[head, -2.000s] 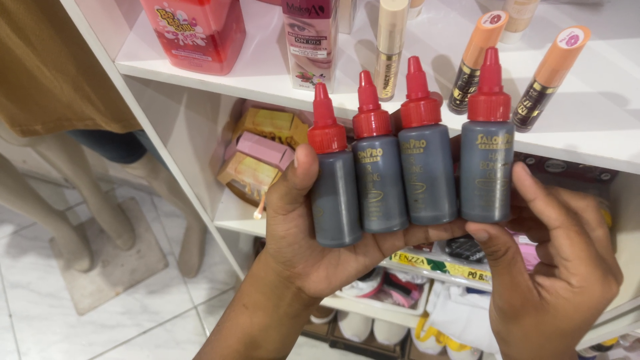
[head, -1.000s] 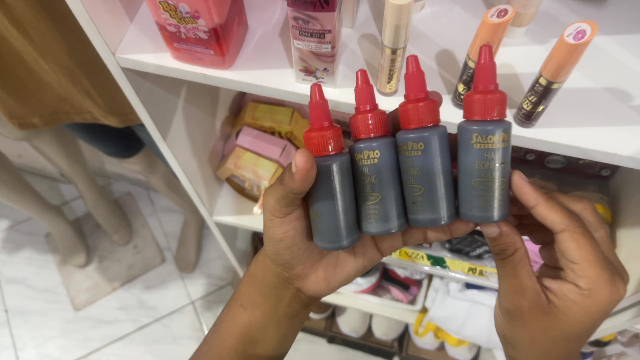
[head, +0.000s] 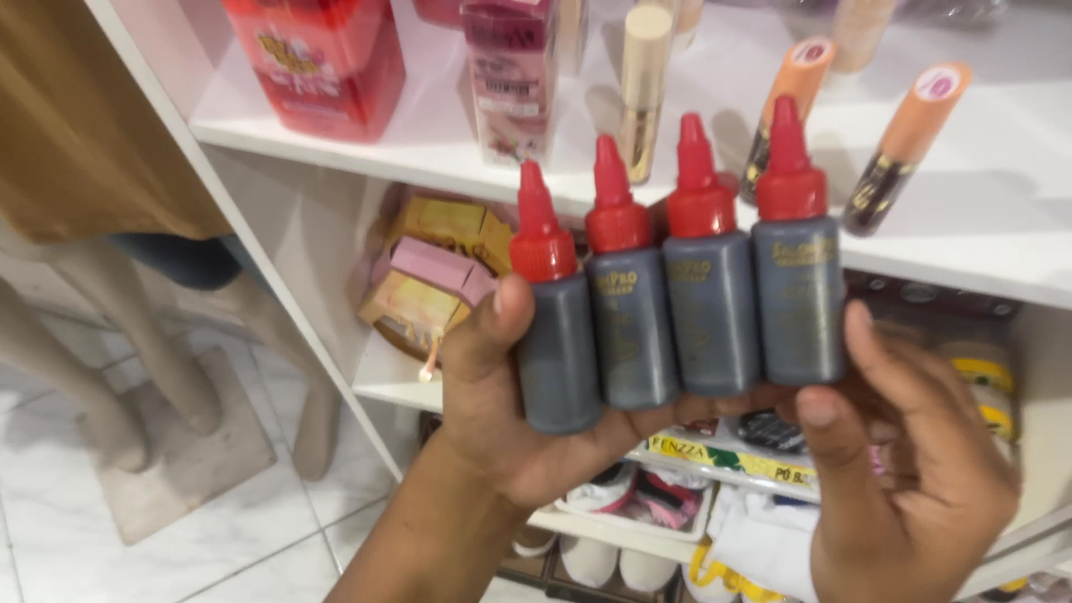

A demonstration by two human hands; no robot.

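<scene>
Several dark grey SalonPro bottles with red nozzle caps stand side by side, leaning slightly, in front of the shelves. My left hand (head: pixel 502 419) holds the row from below, its thumb against the leftmost bottle (head: pixel 559 356) and its palm and fingers under and behind the others. Beside that one are a second bottle (head: pixel 632 331) and a third bottle (head: pixel 712 318). The rightmost bottle (head: pixel 800 306) sits a little higher; my right hand (head: pixel 913 452) is at its lower right side, thumb and fingers close to it. Whether the right fingertips press on it is hard to tell.
On the white shelf (head: pixel 419 151) stand a red container (head: pixel 327 75), a pink box (head: pixel 511 92), a cosmetic tube (head: pixel 645 92) and orange-capped tubes (head: pixel 909 151). Lower compartments hold yellow and pink boxes (head: pixel 435 276), white cloth (head: pixel 762 536) and shoes (head: pixel 590 557). Mannequin legs (head: pixel 167 360) stand at left.
</scene>
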